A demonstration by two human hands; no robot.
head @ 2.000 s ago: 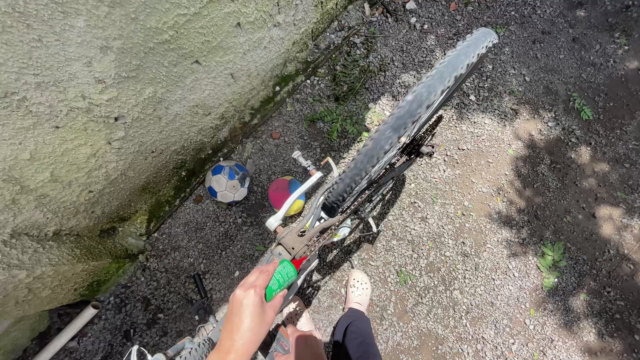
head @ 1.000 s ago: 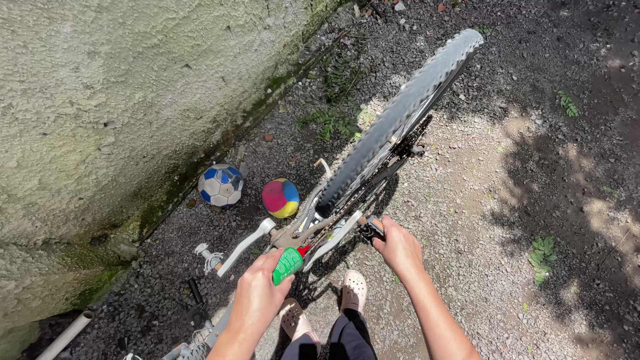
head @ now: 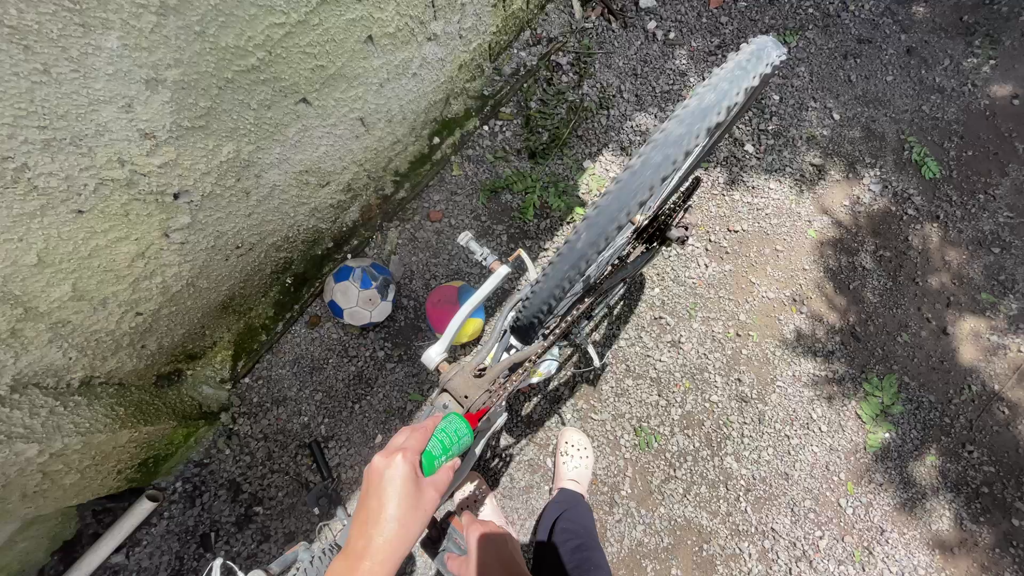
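An upside-down bicycle stands on gravel, its knobby rear tire (head: 640,192) blurred along the tread. My left hand (head: 400,480) grips a green bottle (head: 448,442) bearing writing; its red nozzle (head: 477,417) points at the chain (head: 504,386) by the chainring. At the bottom, my right hand (head: 488,544) is low beside the frame, near a crank and pedal; its fingers are partly hidden and its grip is unclear. A white crank arm (head: 466,316) with a pedal (head: 478,248) sticks out on the far side.
A rough, mossy wall (head: 200,160) runs along the left. Beside it lie a blue and white ball (head: 360,292) and a multicolored ball (head: 454,312). A pipe (head: 116,534) is at lower left. My light clogs (head: 574,460) rest on the gravel by the bicycle.
My right hand has moved down and left from the pedal's earlier position at the bicycle's right side. The cranks have turned. My left hand still holds the bottle near the chain.
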